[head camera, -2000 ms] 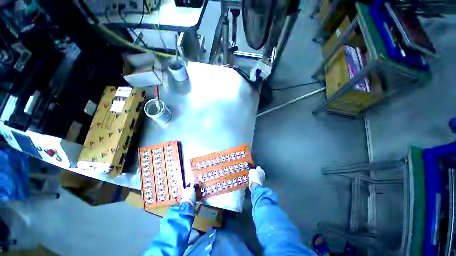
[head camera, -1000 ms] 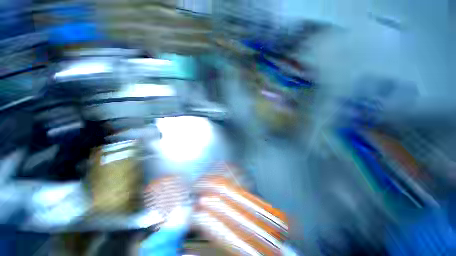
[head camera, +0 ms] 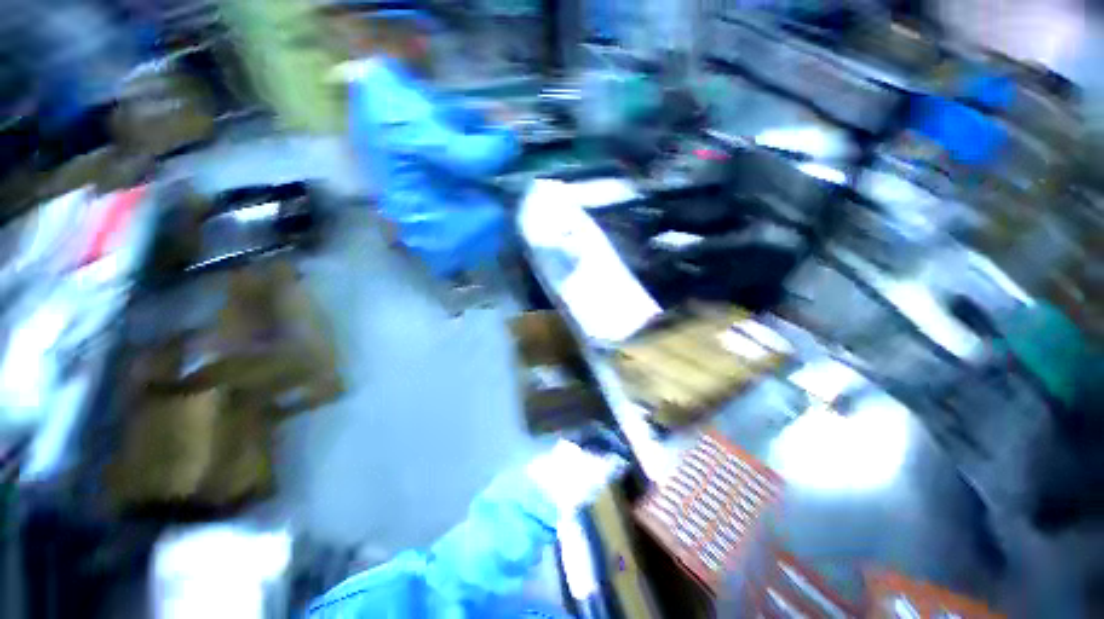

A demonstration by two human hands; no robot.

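The picture is blurred. An orange-brown carrier tray (head camera: pixel 708 502) with rows of small pale parts lies at the table's near edge, lower right of centre. More orange tray (head camera: pixel 932 597) shows at the bottom edge, cut off. My left hand (head camera: pixel 575 472), in a pale glove at the end of a blue sleeve, is left of the first tray and apart from it. Its fingers are too blurred to read. My right hand is not in view.
A yellow-brown printed carton (head camera: pixel 696 363) lies on the shiny table (head camera: pixel 956 508) behind the tray. A person in a blue smock (head camera: pixel 430 169) stands beyond, upper left. Brown cartons (head camera: pixel 200 447) stand at the left. Dark equipment (head camera: pixel 714 236) is behind the printed carton.
The view has swung to the left, so the table and trays now show at the lower right. My left hand has come away from the trays. My right hand has left the picture.
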